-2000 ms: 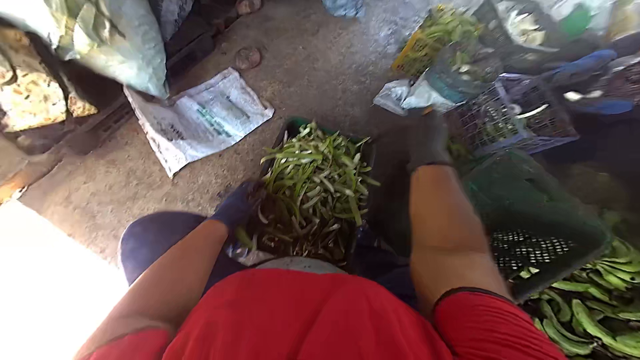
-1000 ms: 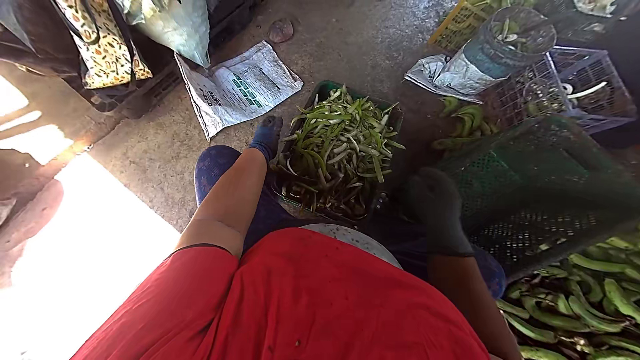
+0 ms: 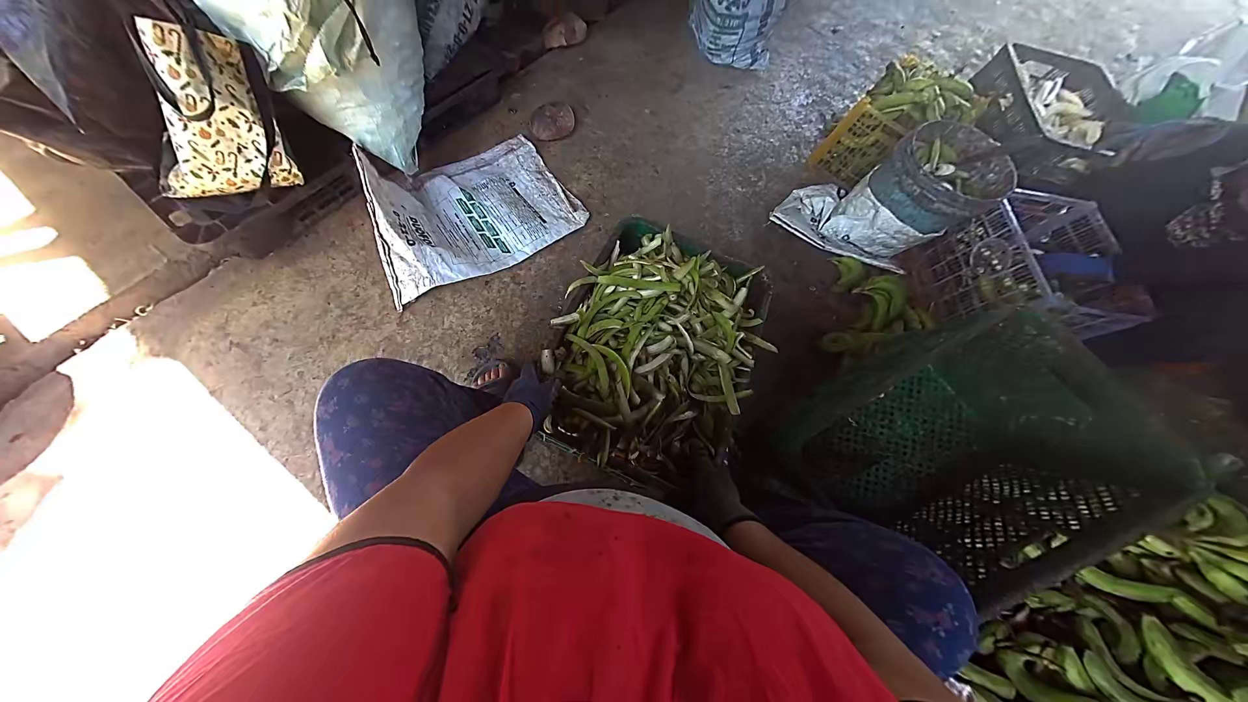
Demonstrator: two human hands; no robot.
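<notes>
A dark green plastic crate [image 3: 634, 230] stands on the floor between my knees, heaped with green and whitish peel strips [image 3: 673, 322], darker ones near me. My left hand [image 3: 532, 394], in a dark blue glove, is at the crate's left side; its fingers are partly hidden. Low at the near right corner of the same crate is my right hand [image 3: 717, 495] in a dark glove, its fingers lost in shadow. Right of it a green mesh crate [image 3: 975, 429] lies tilted beside a heap of green plantains or bananas [image 3: 1121, 624].
A printed white sack [image 3: 468, 224] lies flat beyond my left knee. Full bags [image 3: 341, 88] and a patterned tote bag [image 3: 210, 107] stand at upper left. To the right are a bucket [image 3: 897, 200], a yellow crate [image 3: 848, 141], a lilac crate [image 3: 1024, 253] and a person in dark clothing [image 3: 1170, 214].
My right hand has moved from the right side to the near right corner of the peel-filled crate. My left hand is now lower along the crate's left side than one second ago.
</notes>
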